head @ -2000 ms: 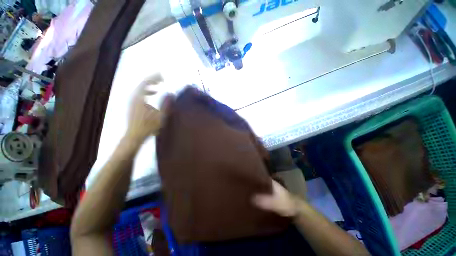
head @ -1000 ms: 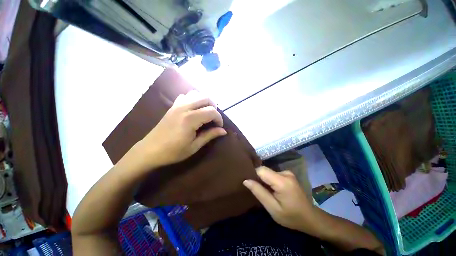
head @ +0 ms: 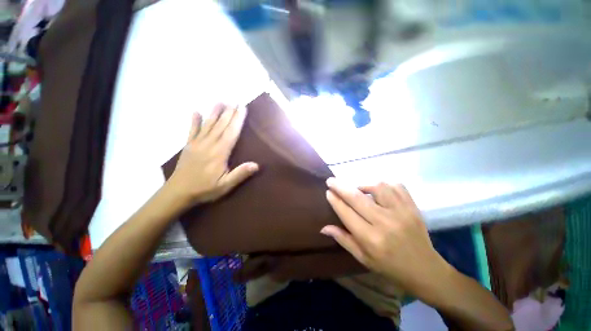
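A dark-brown garment panel point(head: 278, 207) lies on the white machine table, its far corner close to the bright lamp glare. A curved fold or smaller piece shows along its upper right edge. My left hand point(head: 210, 155) lies flat on the panel's left part, fingers spread. My right hand point(head: 376, 226) rests on the panel's right edge, thumb and fingers apart. The sewing machine head point(head: 317, 45) is blurred above the panel; glare hides the needle and presser foot.
A stack of cut brown panels point(head: 71, 123) hangs at the left. A blue basket point(head: 223, 291) is below the table's front edge. A green basket point(head: 579, 258) at the right holds brown and pink cloth. The ribbed table edge point(head: 505, 207) runs along the right.
My left hand has moved left from near the needle area and opened flat. My right hand has moved a little up along the panel's edge. The panel lies flatter.
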